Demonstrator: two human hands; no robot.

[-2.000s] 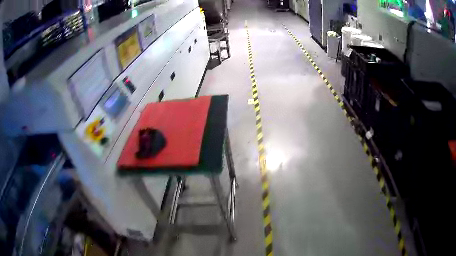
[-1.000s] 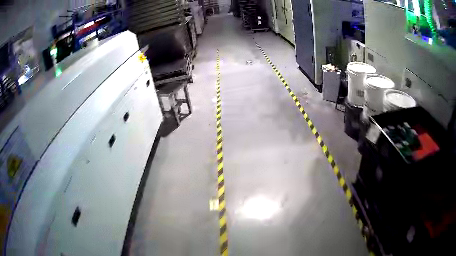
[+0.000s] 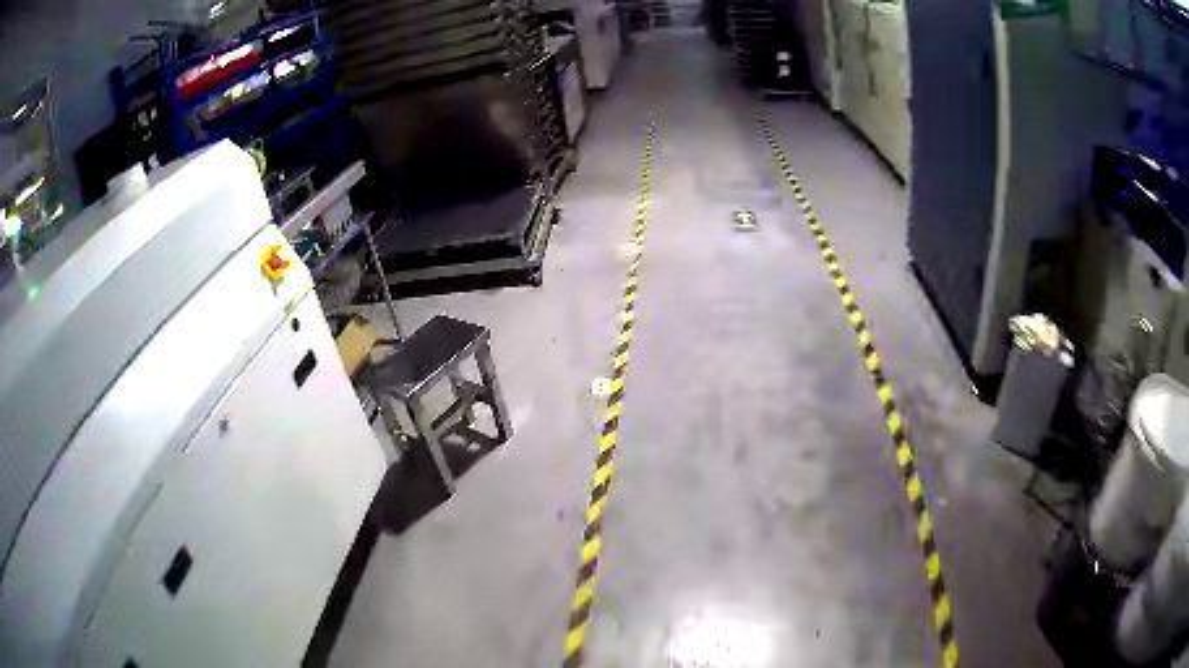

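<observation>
Neither of my hands is in the picture. Nearest in front of me on the left is a long white machine [image 3: 196,483] with a curved top and small black latches. A red emergency stop [image 3: 275,262] on a yellow surround sits at its far end. A small dark stool [image 3: 443,355] stands on the floor just beyond the machine's end.
A grey aisle [image 3: 737,431] runs ahead between yellow-black tape lines. A tall dark stack [image 3: 437,131] on a low base stands at left. A grey cabinet [image 3: 949,183], a full bin [image 3: 1030,392] and a white bucket [image 3: 1141,483] stand at right.
The view has moved forward along the aisle. The red-topped table and the black crates have left the picture. The stool, the machine's end and the bin are nearer.
</observation>
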